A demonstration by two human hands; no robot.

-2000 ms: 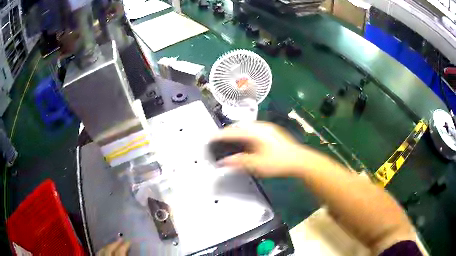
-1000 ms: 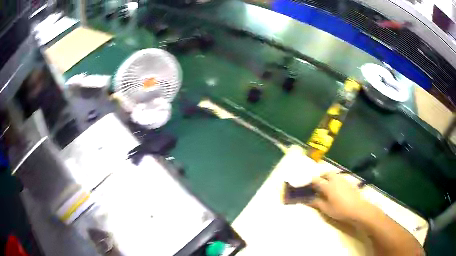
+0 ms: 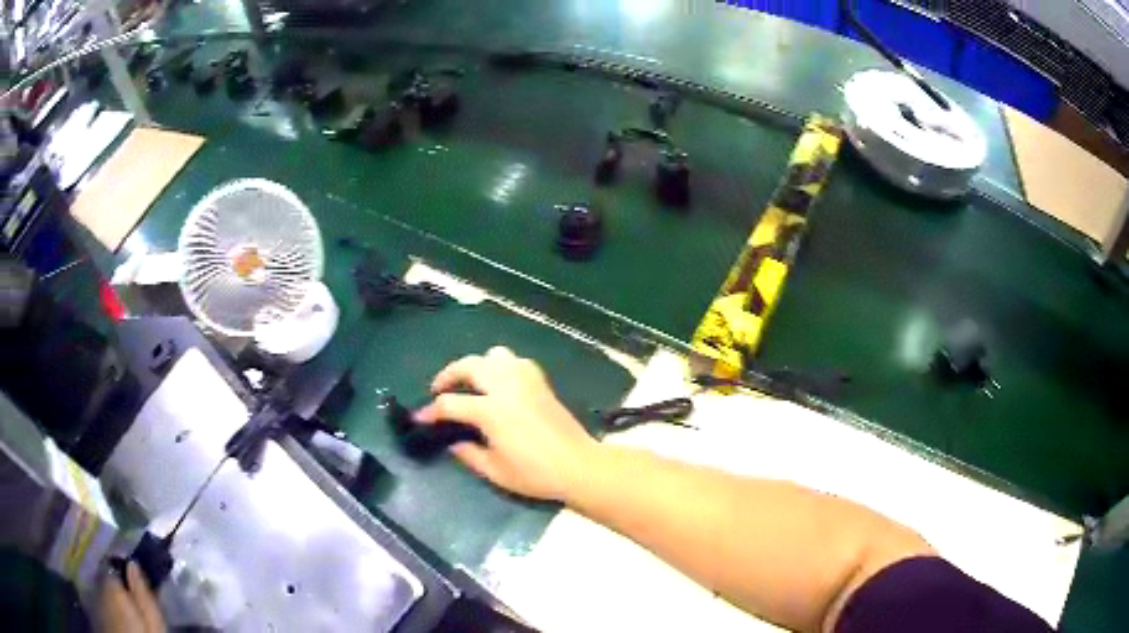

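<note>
My right hand (image 3: 514,427) has its fingers around a black power adapter (image 3: 427,430) on the green surface beside the machine plate. My left hand (image 3: 128,603) is cut off by the bottom edge at the lower left. Its fingertips touch a black adapter (image 3: 151,559) beside the welding horn (image 3: 56,507). A thin cable runs from that adapter over the silver plate (image 3: 291,563) to a dark cord bundle (image 3: 258,427) at the plate's far edge.
A white fan (image 3: 251,260) stands beyond the plate. The green conveyor belt (image 3: 495,186) carries several black adapters. A striped guide bar (image 3: 770,254) crosses it, with a white reel (image 3: 914,134) beyond. A pale board (image 3: 792,495) lies under my right forearm, with a bundled cord (image 3: 650,413) at its edge.
The view has swung. My right hand has moved from the pale board to the green surface near the plate and is now around an adapter there. My left hand has come into view with an adapter.
</note>
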